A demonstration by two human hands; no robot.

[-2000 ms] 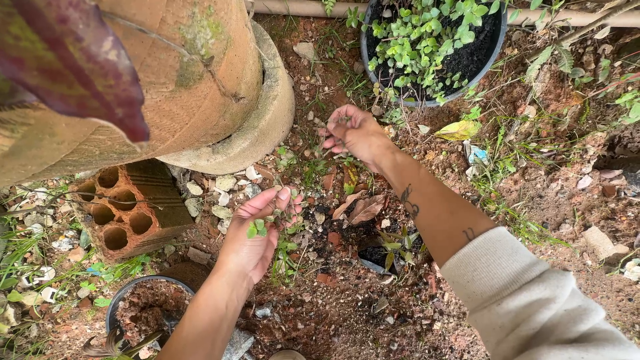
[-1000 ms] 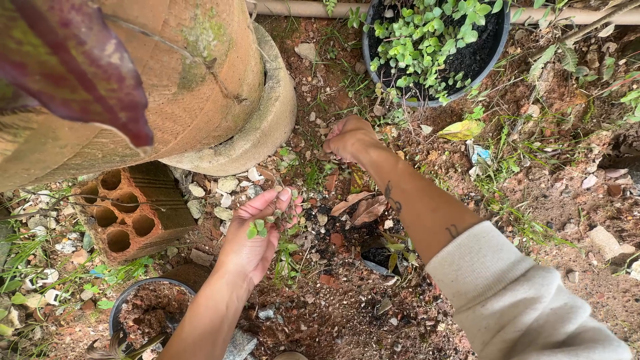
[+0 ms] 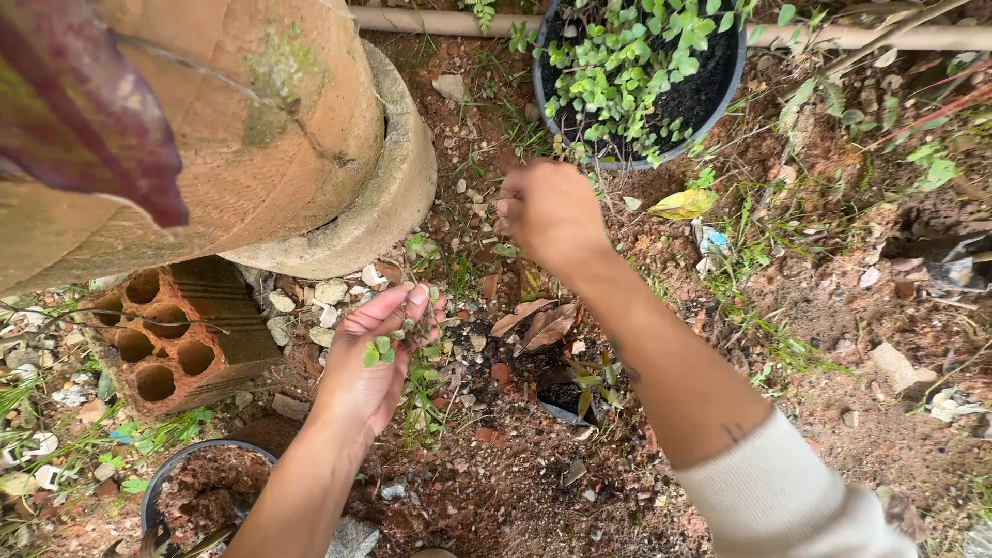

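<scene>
My left hand (image 3: 380,349), palm up, pinches a thin bunch of small-leaved plant sprigs (image 3: 378,350) between thumb and fingers. To its upper right, my right hand (image 3: 552,213) is blurred, its fingers curled and turned away, so what they hold cannot be told. It is just below the left side of a black plastic pot (image 3: 732,97) full of dark soil and a leafy green plant (image 3: 632,66). Beneath my hands lie brown dry leaves (image 3: 549,325) and a small black planting bag (image 3: 566,411) with a seedling, set in the ground.
A large clay pot (image 3: 256,101) on a round concrete base (image 3: 403,178) fills the upper left, behind a purple leaf (image 3: 85,116). Below it sit a hollow clay brick (image 3: 186,333) and a pot of reddish soil (image 3: 209,488). A pipe (image 3: 876,36) crosses the top.
My right hand has moved up from the ground near the dry leaves toward the black pot with the green plant. My left hand stays in about the same place, with the sprigs in it.
</scene>
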